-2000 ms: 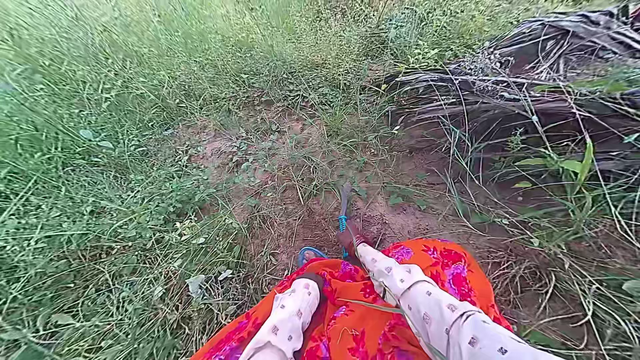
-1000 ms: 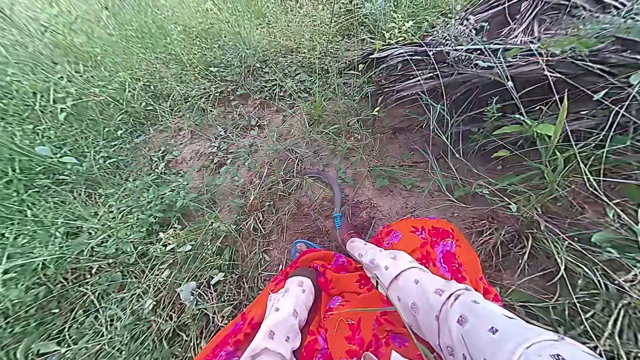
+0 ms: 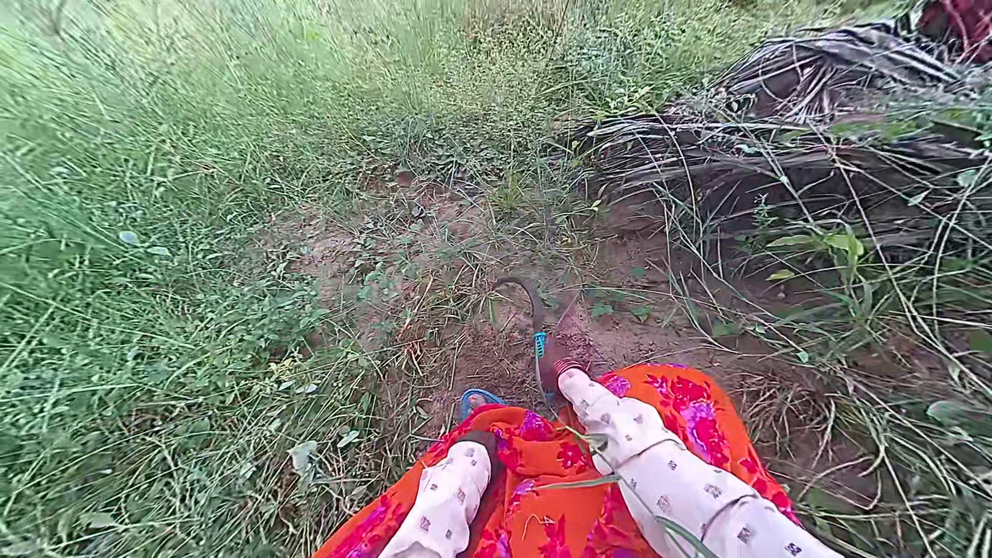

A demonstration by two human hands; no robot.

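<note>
My right hand (image 3: 552,363), with red bangles at the wrist, grips a sickle near the turquoise wrapping on its handle. The sickle's dark curved blade (image 3: 527,291) points away from me, its tip bent to the left just over the soil. My left hand (image 3: 482,443) rests on the orange floral skirt (image 3: 542,488) over my knee; its fingers are mostly hidden, so whether they are apart or closed does not show. Both arms wear cream printed sleeves. A blue sandal (image 3: 479,401) on a foot shows in front of the skirt.
Bare reddish soil (image 3: 496,341) with weeds and cut grass lies ahead. Tall green grass (image 3: 155,271) stands at the left. A heap of dry palm fronds (image 3: 744,147) rises at the right, with grass and leafy weeds beside it. Something dark red (image 3: 957,27) shows at the top right corner.
The sickle blade, seen as a short straight piece two seconds ago, now shows its curve towards the left. My right hand stays on the handle. My left hand remains on the skirt.
</note>
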